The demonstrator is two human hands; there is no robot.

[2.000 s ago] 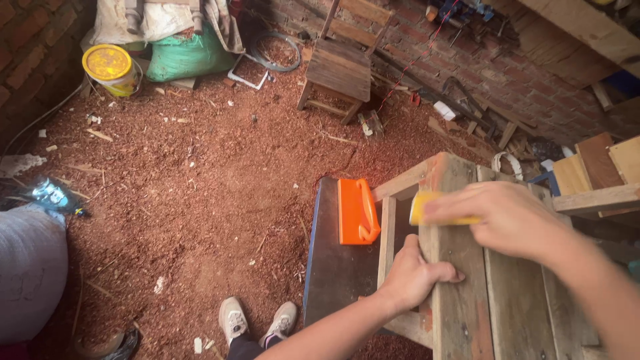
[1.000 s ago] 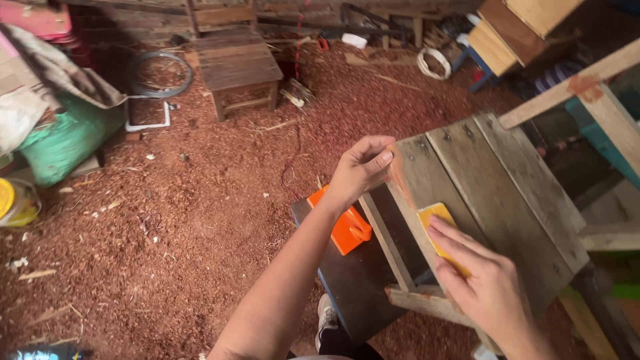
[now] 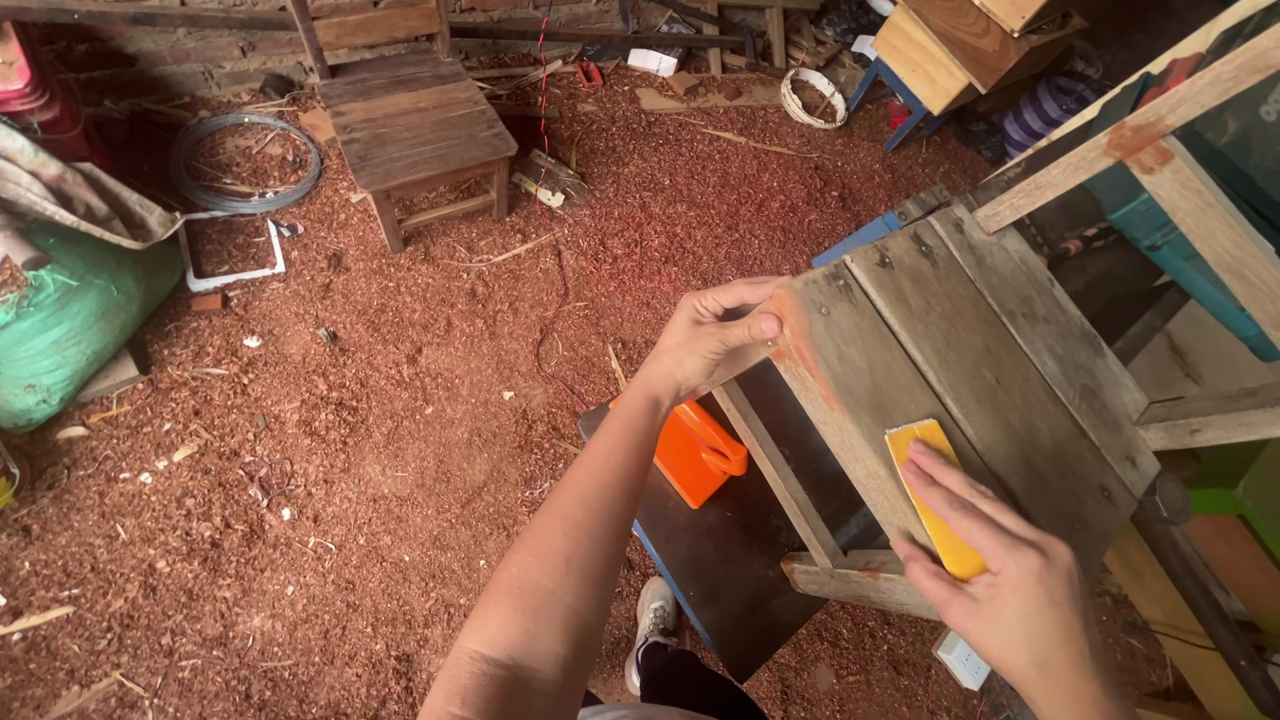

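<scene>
A wooden chair with a slatted seat stands tilted in view at the right, on a dark board with a blue edge. My left hand grips the seat's front corner, thumb on top beside an orange-brown patch of filler or stain. Lower along the same edge slat, my right hand holds a yellow sanding block flat against the wood. An orange plastic container with a handle rests on the dark board, partly behind my left forearm.
A second wooden chair stands at the upper left, near a coil of grey tubing and a green sack. Wood shavings cover the floor. Wooden boxes are stacked at the upper right. Beneath the chair's right side lies a white socket box.
My left hand has moved from the seat's edge to its corner. My right hand, still with the sanding block, has slid along the edge slat away from that corner. The view has turned strongly.
</scene>
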